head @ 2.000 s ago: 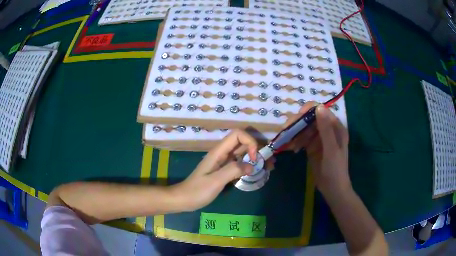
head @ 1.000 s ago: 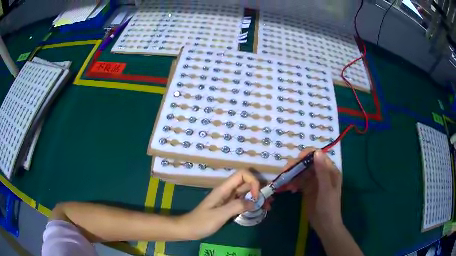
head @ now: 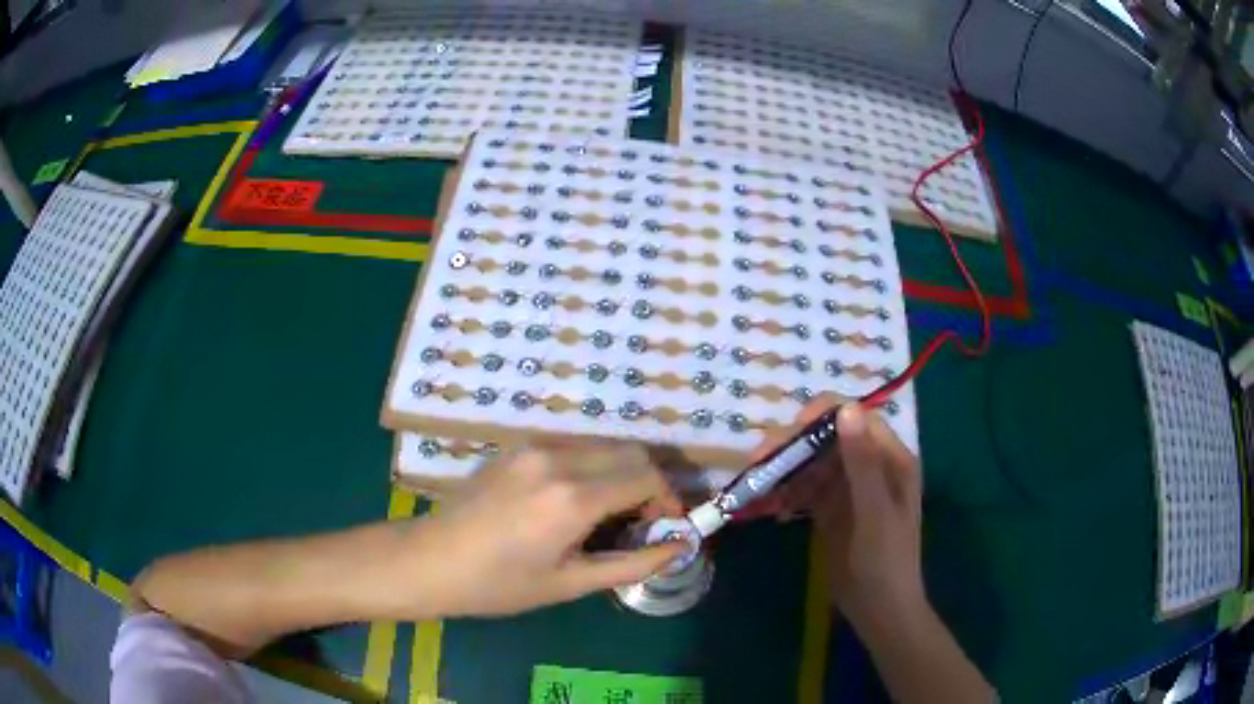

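Observation:
My right hand (head: 866,512) holds the test probe (head: 781,465), a dark and silver-grey barrel with a white tip pointing down-left at the round silver test fixture (head: 666,594). My left hand (head: 550,530) is over the fixture from the left, thumb and fingers around its top. Whether it pinches a small component there cannot be told; the fingers hide part of the fixture top. The foam component tray (head: 657,296), with rows of silver discs in tan cutouts, lies on another tray just behind my hands. The red probe lead (head: 919,363) runs from the probe to the upper right.
Two rear trays (head: 468,85) (head: 839,131) lie behind the stack. Side trays stand at far left (head: 69,296) and far right (head: 1185,475). A red label (head: 275,195) is upper left, and a green label (head: 616,688) is cut by the bottom edge. Papers (head: 206,39) lie at the back left.
The view has tilted up since the oldest frame and shifted slightly. My left hand has turned more palm-down over the fixture, its fingers now less curled. My right hand still holds the probe at the fixture.

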